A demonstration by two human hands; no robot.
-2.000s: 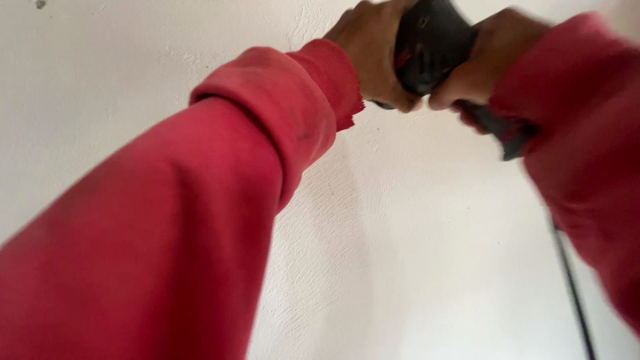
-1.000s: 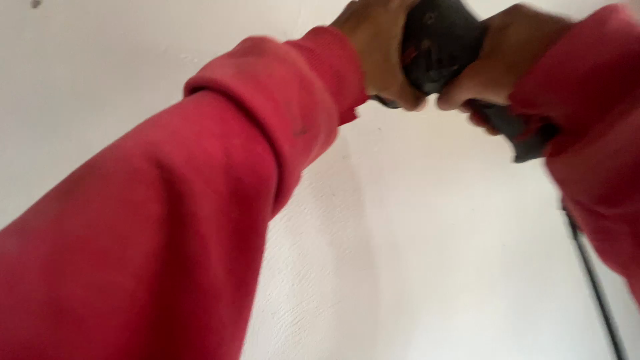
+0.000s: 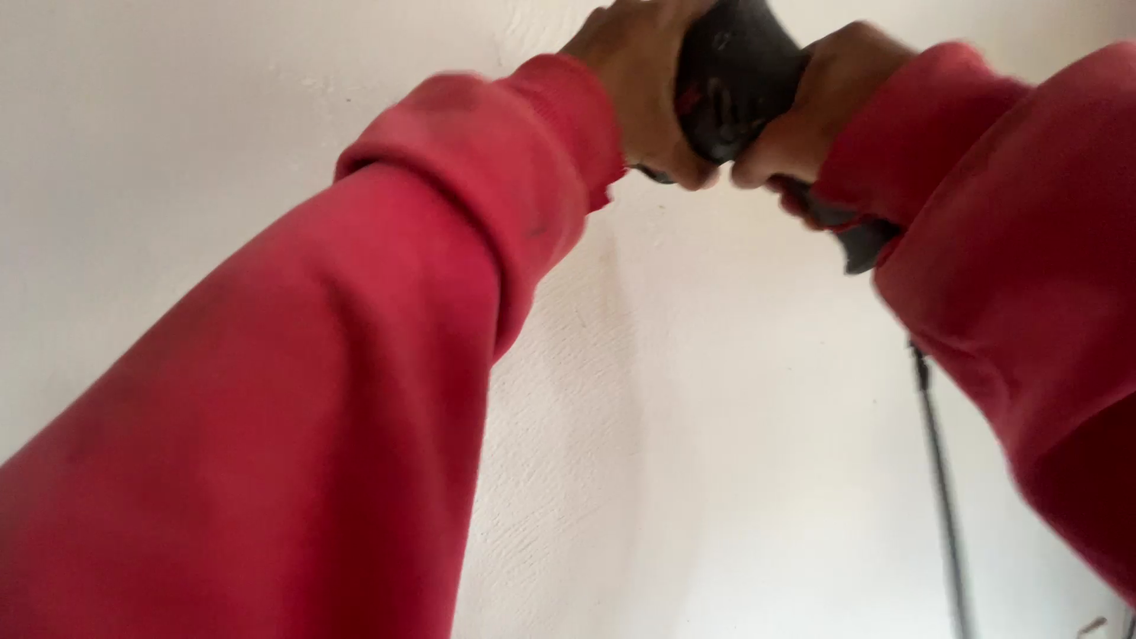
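Both my hands, in red sleeves, grip a black corded power tool [image 3: 732, 80] at the top edge of the view. My left hand [image 3: 643, 84] wraps the tool's left side, its fingertips curling below the body. On the other side, my right hand [image 3: 825, 111] is closed around the grip, and the handle's dark end shows under the right cuff. A black cord [image 3: 942, 497] hangs down from behind the right sleeve. The tool's front end lies out of view, so its exact kind and any contact with the wall cannot be told.
A pale, rough-textured wall [image 3: 763, 426] fills the background, with small pits and scrape marks at the upper left. A small brownish thing [image 3: 1092, 626], too blurred to name, shows at the bottom right corner.
Both hands keep hold of the tool. The cord hung further right one second ago than it does now. More of the right sleeve shows at the upper right.
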